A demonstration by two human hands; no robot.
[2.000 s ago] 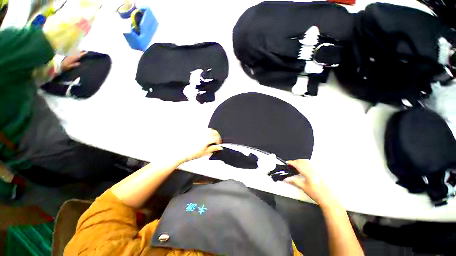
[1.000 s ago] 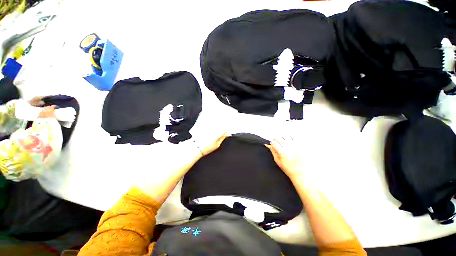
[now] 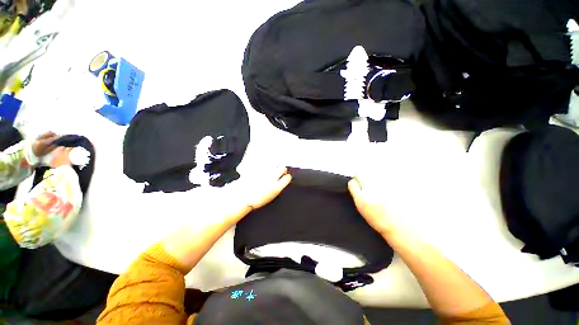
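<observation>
A black half-moon bag [image 3: 311, 219] lies flat on the white table right in front of me. Its straight edge with a pale curved line and a small white piece [image 3: 330, 263] faces me, close to my grey apron. My left hand [image 3: 274, 185] holds the bag's far left corner, thumb near the edge. My right hand [image 3: 362, 190] holds the far right corner. The far edge between the hands looks straight, like a folded band. The fingertips are washed out against the white table.
A smaller black bag pile [image 3: 187, 139] lies left, beside a blue tape dispenser [image 3: 122, 89]. Larger black stacks [image 3: 330, 70] lie at the far side and right. Another black bag [image 3: 546, 190] is at the right. Another person's hands [image 3: 54, 152] work on a black bag at the left.
The bag was turned up with its rounded part away from me and its straight edge held. It has come nearer, and my hands have moved to its far edge, which now looks straighter.
</observation>
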